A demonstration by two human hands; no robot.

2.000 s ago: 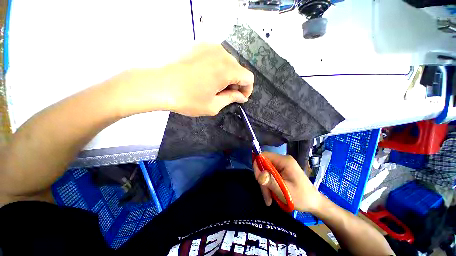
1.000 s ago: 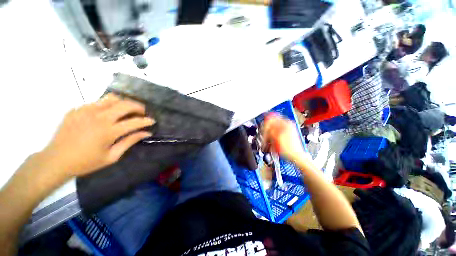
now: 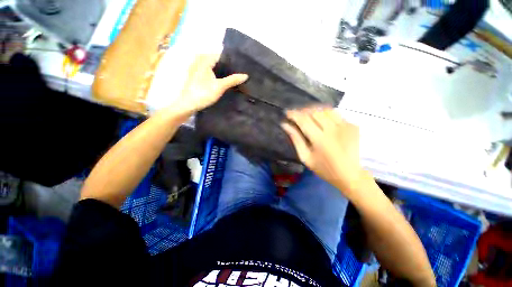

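The dark mottled garment panel (image 3: 252, 120) lies over the front edge of the white table and partly over my lap. A thin slit line (image 3: 261, 102) runs across its middle. My left hand (image 3: 205, 84) is on the panel's left side, thumb on top and the other fingers partly hidden by glare and cloth. My right hand (image 3: 323, 137) lies on the panel's right side, fingers spread and slightly blurred. The scissors do not show in my hands.
The white table (image 3: 393, 134) carries sewing machine parts (image 3: 365, 42) at the upper right. A brown-taped edge (image 3: 132, 56) is at the left. Blue perforated crates (image 3: 440, 241) stand below the table. A dark-clothed shape is at far left, and a red object (image 3: 497, 252) at lower right.
The red-handled scissors have left my right hand, which swung out to the right and is now back on the panel. My left hand has shifted along the panel. The view has turned left.
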